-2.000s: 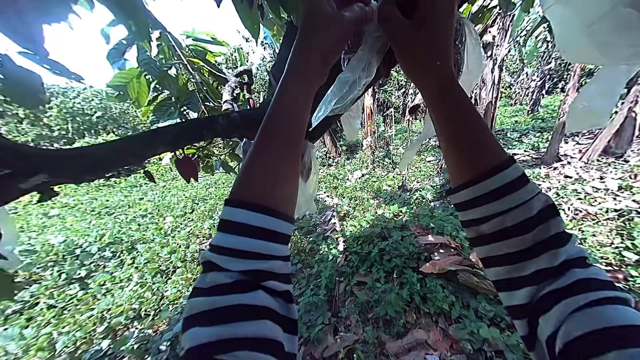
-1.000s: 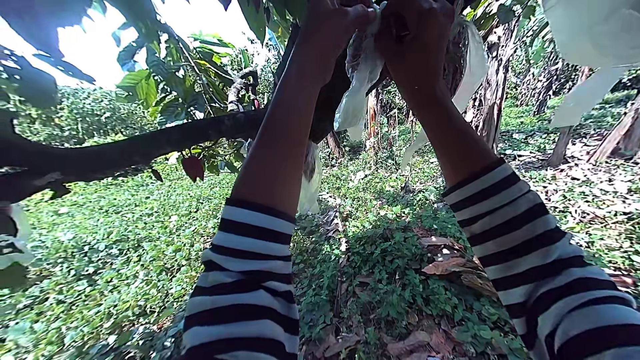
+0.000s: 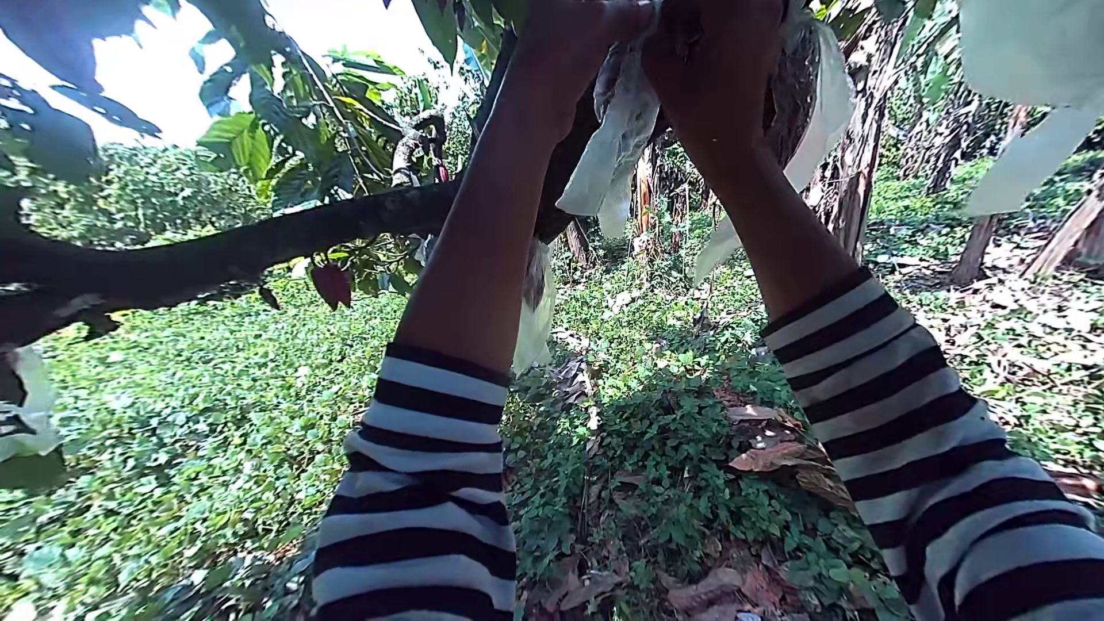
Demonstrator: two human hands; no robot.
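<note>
Both arms, in black-and-white striped sleeves, reach up to the top edge of the view. My left hand point(image 3: 573, 52) grips the upper part of a translucent plastic sleeve point(image 3: 611, 151), whose loose end hangs down between my wrists. My right hand point(image 3: 720, 65) is closed close beside it at the gathered plastic; its fingertips are in shadow. Part of a pod-like shape shows dimly inside the plastic. The tops of both hands are cut off by the frame. More translucent plastic point(image 3: 824, 108) hangs to the right of my right hand.
A dark tree branch point(image 3: 345, 222) runs from the left edge to behind my left forearm. A reddish cacao pod point(image 3: 331, 285) hangs under it. Wrapped plastic hangs at the far left point(image 3: 30, 405), below my left hand point(image 3: 535, 306) and at upper right point(image 3: 1031, 52). Trunks point(image 3: 867, 138) stand behind.
The plastic between my hands has changed shape: its loose end hangs lower and spreads wider than a second ago. Both hands stay close together at the top.
</note>
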